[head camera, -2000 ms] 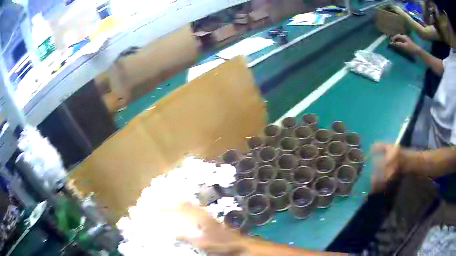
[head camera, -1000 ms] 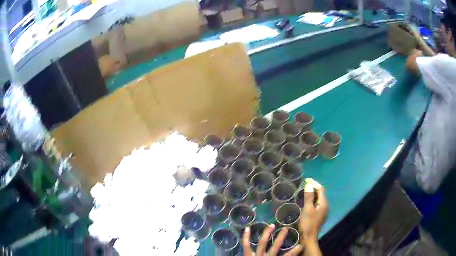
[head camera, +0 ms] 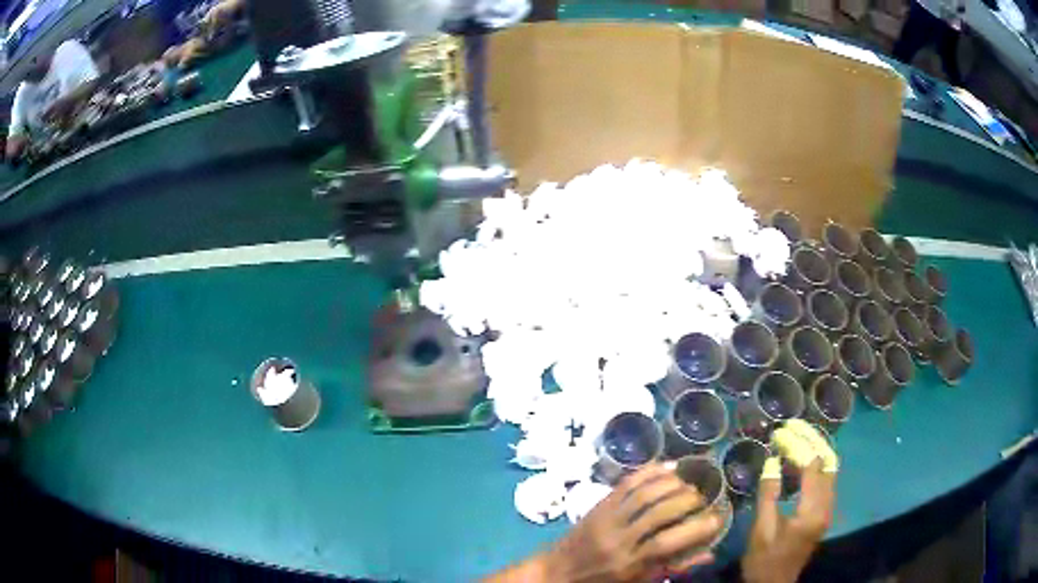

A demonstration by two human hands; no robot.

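Observation:
Open metal cups [head camera: 810,350] stand grouped at the right, dark inside. My left hand [head camera: 649,524] is at the near edge of the group, its fingers curled against a metal cup [head camera: 703,484]. My right hand [head camera: 789,507], with pale yellow covers on its fingertips, is just right of it over the nearest cups; its fingers hide whether it grips one. A heap of bright white plastic inserts [head camera: 592,273] lies left of the cups. One filled cup [head camera: 287,395], with white in its mouth, stands alone left of the press.
The green and dark press [head camera: 387,171] stands left of the heap, over its square base plate [head camera: 423,370]. Filled cups [head camera: 51,330] are grouped at the far left. A cardboard sheet [head camera: 694,103] stands behind the heap. A person [head camera: 57,85] is at the far upper left.
The view has swung left, bringing the press and filled cups into sight. My left hand's spread fingers have curled against a cup; my right hand remains beside it at the near cups.

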